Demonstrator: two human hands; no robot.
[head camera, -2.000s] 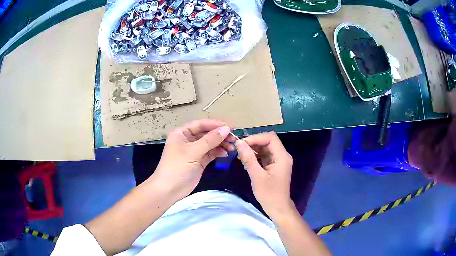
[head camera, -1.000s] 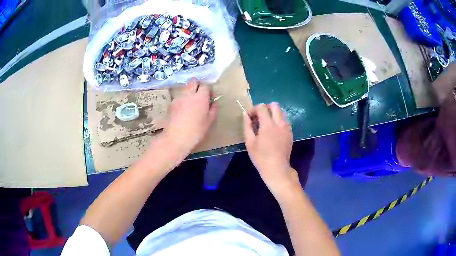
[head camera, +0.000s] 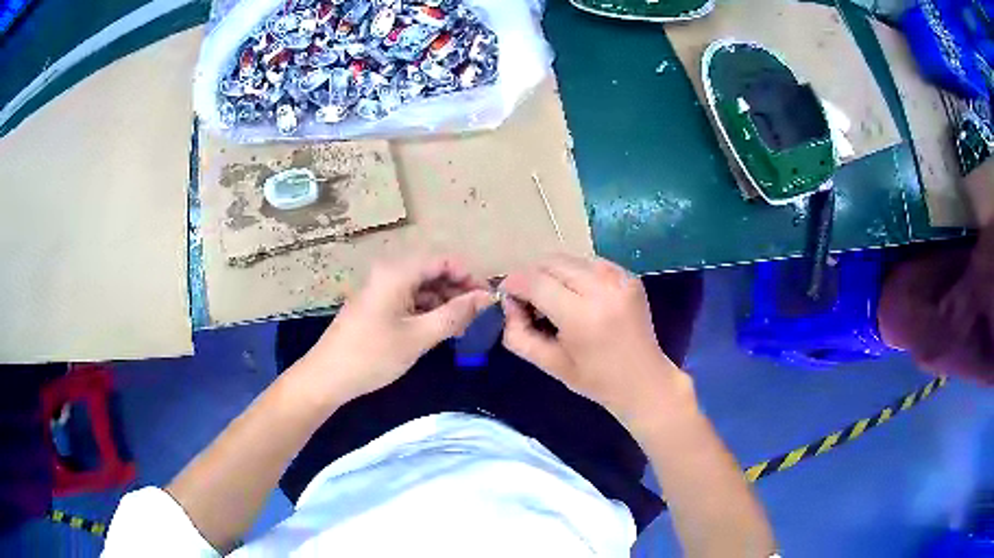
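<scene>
My left hand (head camera: 398, 316) and my right hand (head camera: 578, 327) meet above my lap, just off the bench edge. A tiny pale or silver part (head camera: 497, 294) is pinched between the fingertips of both hands, mostly hidden. A thin pale stick (head camera: 548, 207) lies on the cardboard work mat (head camera: 458, 234). A small pale dish (head camera: 291, 189) sits on the stained cardboard pad (head camera: 371, 196). Behind it, the open clear plastic bag (head camera: 534, 82) holds a heap of small metal fittings (head camera: 360, 65), some with red or orange spots.
A green housing with a pale rim (head camera: 801, 169) lies at the right; another (head camera: 643, 9) is cut off at the top. A dark narrow tool or strap (head camera: 821, 240) hangs over the bench edge. A blue stool (head camera: 801, 327), a person's dark sleeve (head camera: 943, 311) and a red stool (head camera: 87, 436) are also there.
Both hands have come back from over the mat to above my lap and now meet at a tiny part. The stick left my right hand and lies on the mat. The view has shifted.
</scene>
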